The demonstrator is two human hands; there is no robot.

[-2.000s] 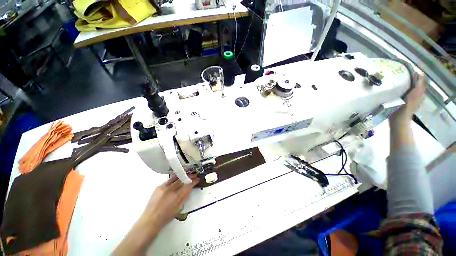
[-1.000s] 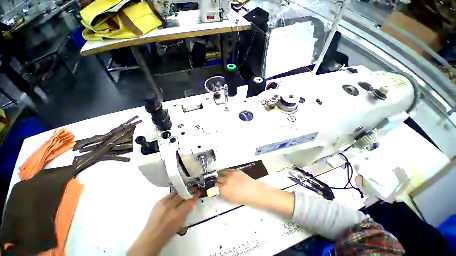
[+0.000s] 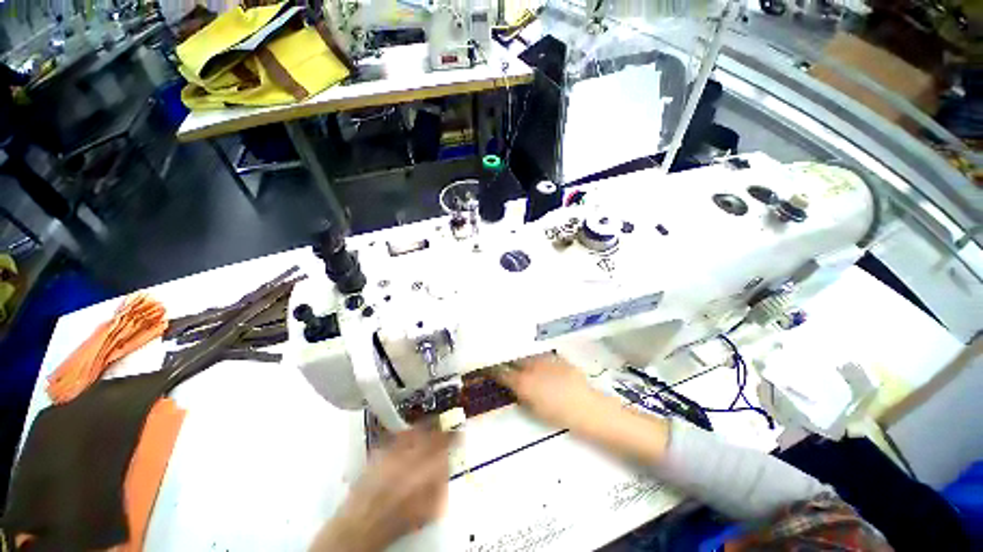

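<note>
The white sewing machine (image 3: pixel 593 270) stands across the table. A brown panel (image 3: pixel 487 395) lies under its head, partly hidden by the machine and my right hand. My left hand (image 3: pixel 404 480) is blurred, just in front of the needle area, near the small cream-yellow block (image 3: pixel 452 418); whether its fingers hold anything cannot be told. My right hand (image 3: pixel 548 390) is blurred, with its fingertips at the brown panel right of the needle; a grip on it cannot be made out.
Brown panels (image 3: pixel 81 458) lie over orange panels (image 3: pixel 154 458) at left, with brown strips (image 3: pixel 243 323) and orange strips (image 3: pixel 106 343) behind. Black snips (image 3: pixel 668 401) with a cord lie right of my right hand. Thread cones (image 3: pixel 493 194) stand behind the machine.
My right hand has come from the handwheel to the panel beside the needle, then slightly right and up. My left hand has moved right and toward me, off the presser foot.
</note>
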